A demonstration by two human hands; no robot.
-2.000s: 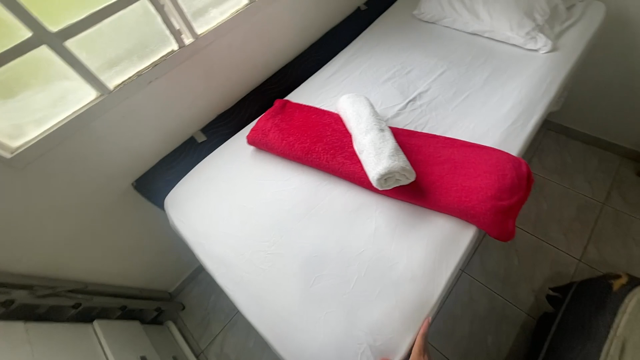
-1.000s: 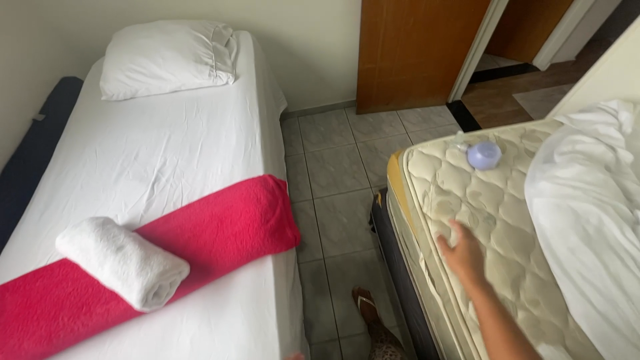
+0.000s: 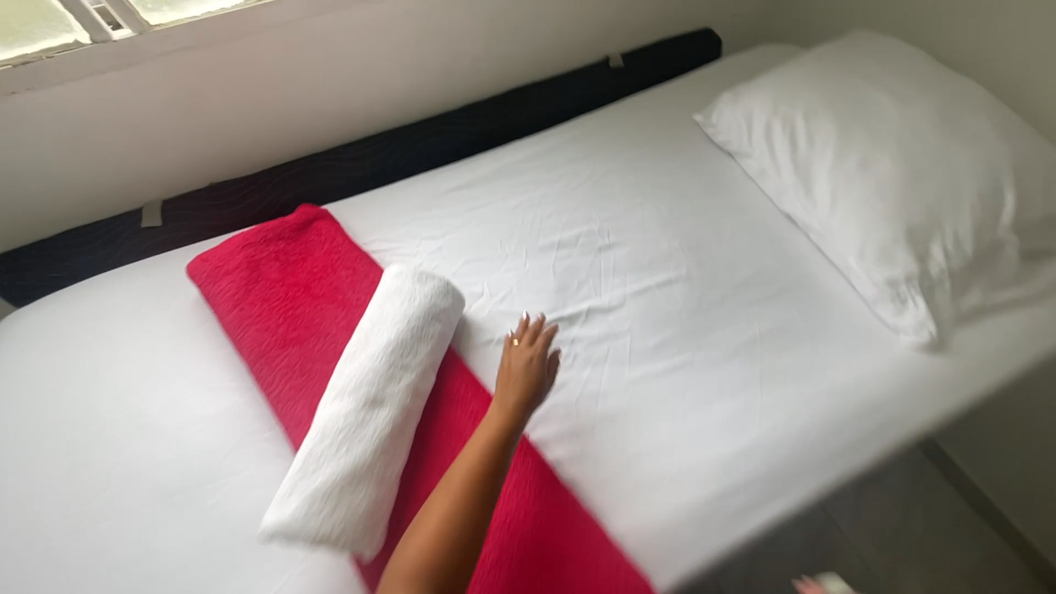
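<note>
My left hand [image 3: 528,367], with a ring on one finger, is over the white bed sheet [image 3: 643,289], palm down and holding nothing. Whether it touches the sheet cannot be told. Just left of it, a rolled white towel [image 3: 371,404] lies slantwise on a folded red blanket [image 3: 289,305]. The blanket lies across the bed, partly behind my left forearm. A white pillow [image 3: 891,181] rests at the upper right end of the bed. What seem to be fingertips of my right hand [image 3: 808,585] show blurred at the bottom edge, beside a small pale thing; the rest is out of view.
A dark padded panel [image 3: 371,165] stands between the bed and the wall [image 3: 412,66]. Part of a window [image 3: 49,29] is at the upper left. Grey floor [image 3: 833,528] shows past the bed's near edge at the lower right.
The view has swung back from the bare mattress to the made bed. My left hand has come into view over the sheet. My right hand, over the mattress a second ago, is no longer there.
</note>
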